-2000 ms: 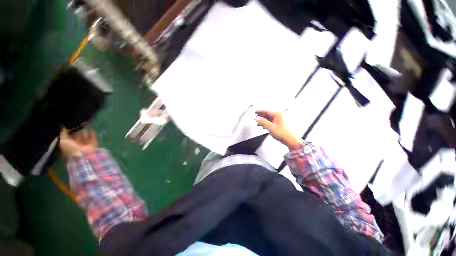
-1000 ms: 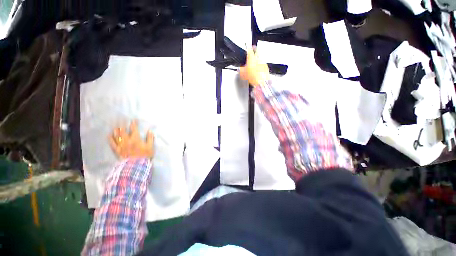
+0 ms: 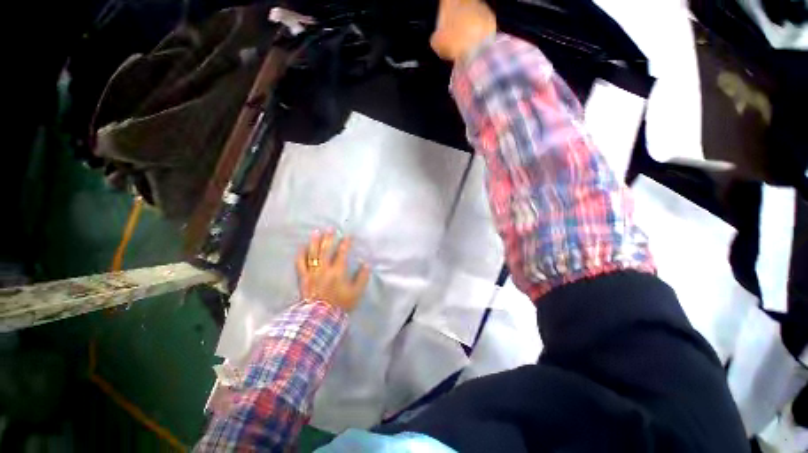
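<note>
A large white pattern paper (image 3: 390, 195) lies near the table's left edge, with dark cloth (image 3: 407, 97) beyond it. My left hand (image 3: 332, 272) rests palm down on this paper, fingers spread, holding nothing; a ring shows on one finger. My right hand (image 3: 464, 28) is at the top edge of the picture, over dark cloth, blurred and partly cut off. Whether it holds anything cannot be told. More white paper pieces (image 3: 682, 239) lie to the right, partly hidden by my right sleeve.
Brown cloth (image 3: 177, 115) is heaped at the left beyond the table's reddish-brown edge (image 3: 232, 150). A pale rail (image 3: 106, 294) runs out from the left. The green floor (image 3: 115, 354) has yellow-orange lines. White strips (image 3: 776, 248) lie at the far right.
The view has turned and shifted left. My right hand has moved away from the black strips to the far dark cloth. My left hand stays flat on the large white paper.
</note>
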